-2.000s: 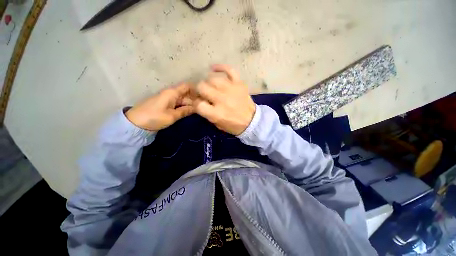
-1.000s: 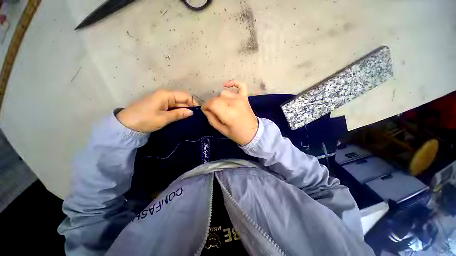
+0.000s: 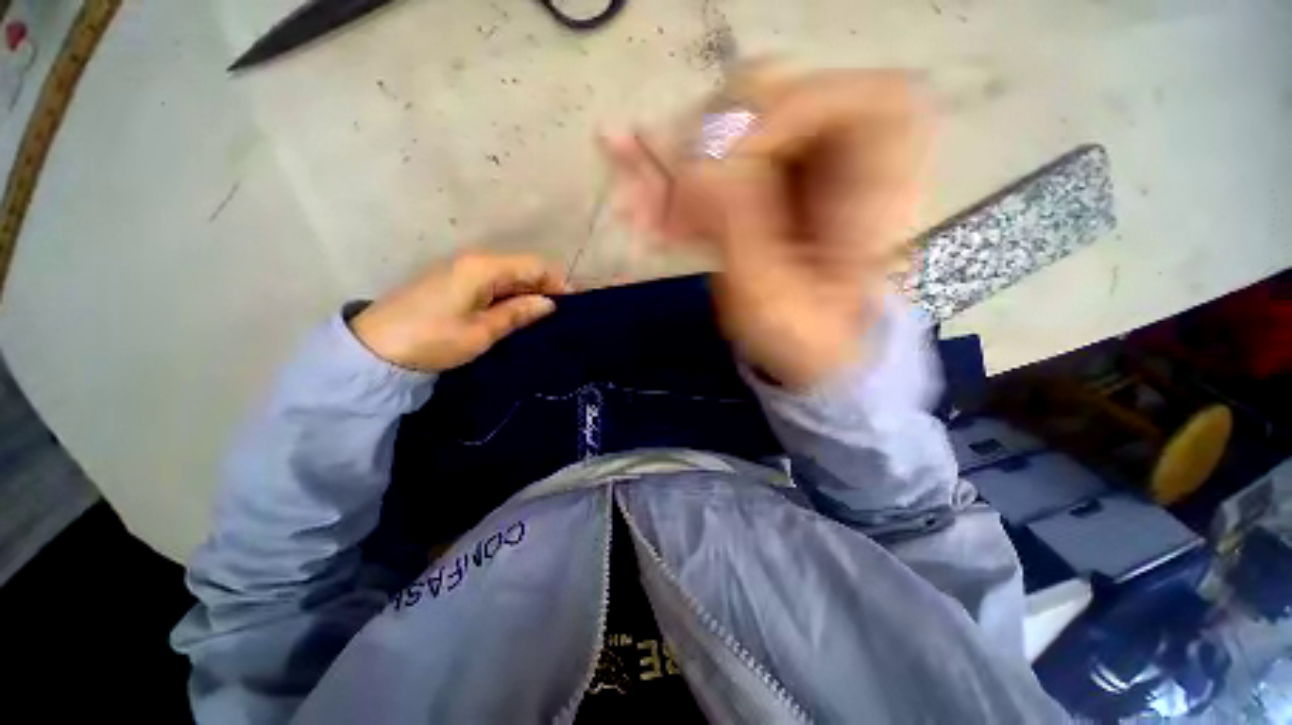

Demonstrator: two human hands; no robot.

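Note:
The dark navy jacket (image 3: pixel 638 347) lies across my lap and over the table's near edge, with pale stitch lines and a narrow script label (image 3: pixel 590 422) near my waist. My left hand (image 3: pixel 461 309) pinches the jacket's upper edge between thumb and fingers. My right hand (image 3: pixel 794 184) is raised above the table, right of my left hand, and strongly blurred. A thin dark thread (image 3: pixel 591 227) runs up from the cloth edge by my left fingertips toward my right fingers. A needle cannot be made out, and what my right fingers hold is unclear.
A speckled stone bar (image 3: pixel 1027 227) lies at the right on the off-white table (image 3: pixel 383 156), partly behind my right hand. Black shears (image 3: pixel 319 26) lie at the top edge. A wooden ruler (image 3: pixel 54 121) is at the far left. Grey boxes (image 3: pixel 1112 535) and a stool (image 3: pixel 1190 451) stand lower right.
My right hand has moved from beside my left hand up and to the right, and the thread now shows between them. My left hand stays at the cloth edge.

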